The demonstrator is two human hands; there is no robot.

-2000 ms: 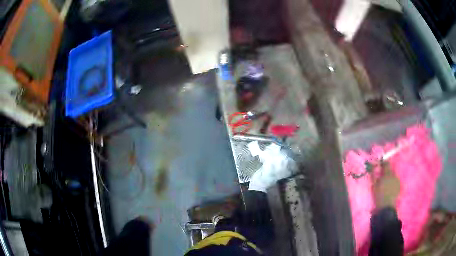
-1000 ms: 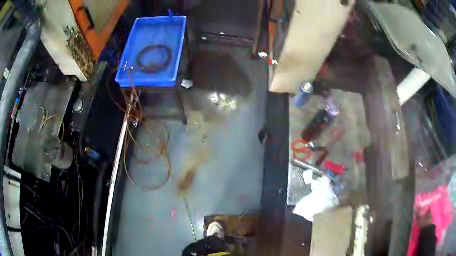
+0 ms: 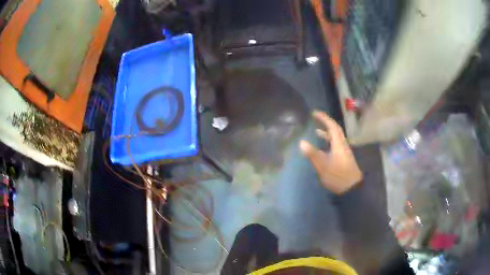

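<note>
My right hand (image 3: 336,161) is bare, in a dark sleeve, and reaches out over the grey floor right of centre. Its fingers are apart and it holds nothing. A blue tray (image 3: 156,64) stands on a dark stand to the left of my hand, with a gap between them. A dark coiled ring (image 3: 141,110) lies in the tray. My left hand is not in view.
An orange-framed panel (image 3: 96,59) is at the upper left. Thin brown tubing (image 3: 188,215) hangs and coils below the tray. A pale machine panel (image 3: 424,70) is at the upper right. A cluttered grey surface with a red item (image 3: 445,240) is at the lower right, blurred.
My view has shifted left and forward, away from the pink material. My right hand has left the pink material and is now over the floor. The tray appears larger.
</note>
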